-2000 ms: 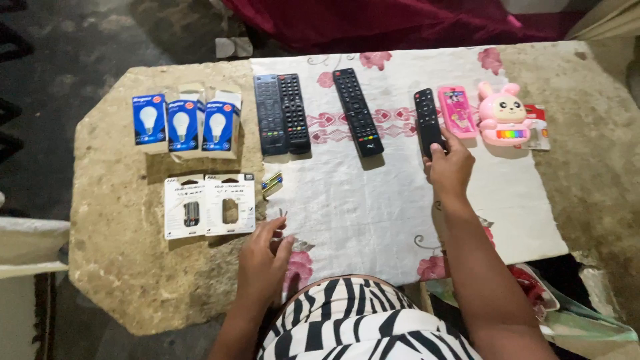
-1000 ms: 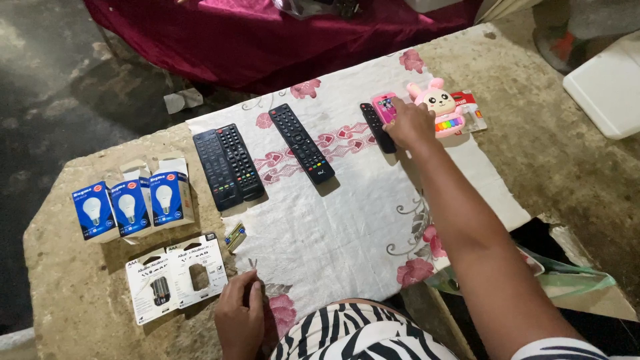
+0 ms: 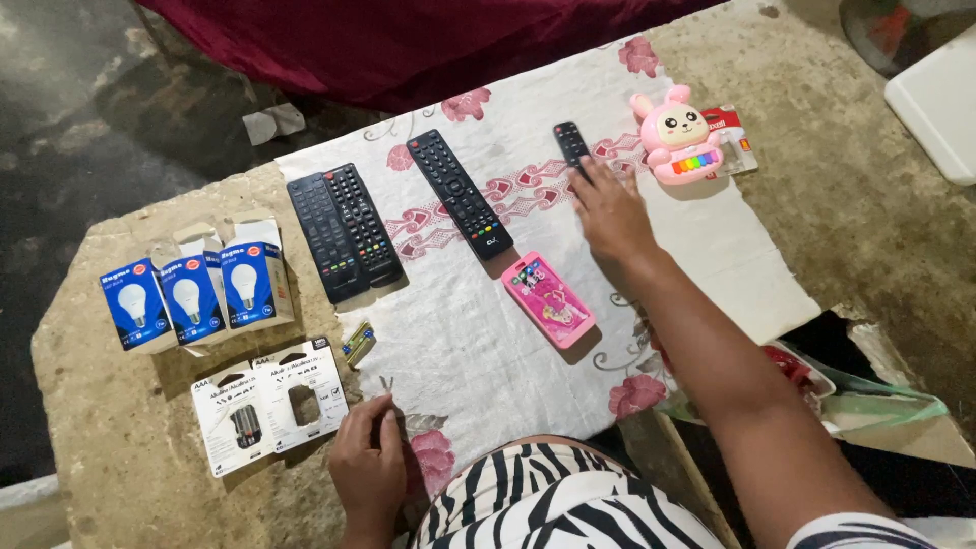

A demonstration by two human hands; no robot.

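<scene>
My right hand point(image 3: 614, 210) lies over the lower end of a small black remote control point(image 3: 570, 142), fingers spread; whether it grips it I cannot tell. My left hand point(image 3: 371, 457) rests at the near edge of the cloth, a tiny tweezer-like metal object point(image 3: 386, 383) at its fingertips. A pink toy phone point(image 3: 549, 300) lies mid-cloth, below a long black remote control point(image 3: 459, 194). Two more black remotes, one point(image 3: 326, 236) partly against the other point(image 3: 364, 223), lie to the left. A pink rabbit toy piano point(image 3: 677, 137) sits to the right, partly over a red and white blister pack point(image 3: 736, 141).
Several blue light bulb boxes point(image 3: 133, 305) stand at the left on the stone table point(image 3: 99, 412). Nearer are two AAA battery cards point(image 3: 229, 419), with small batteries point(image 3: 357, 343) beside them. A plastic bag point(image 3: 862, 404) is at lower right, a white container point(image 3: 938, 107) at upper right.
The pink toy phone has moved from beside the rabbit toy to the middle of the cloth. My right hand has left the phone and is back at the small remote. The view has shifted.
</scene>
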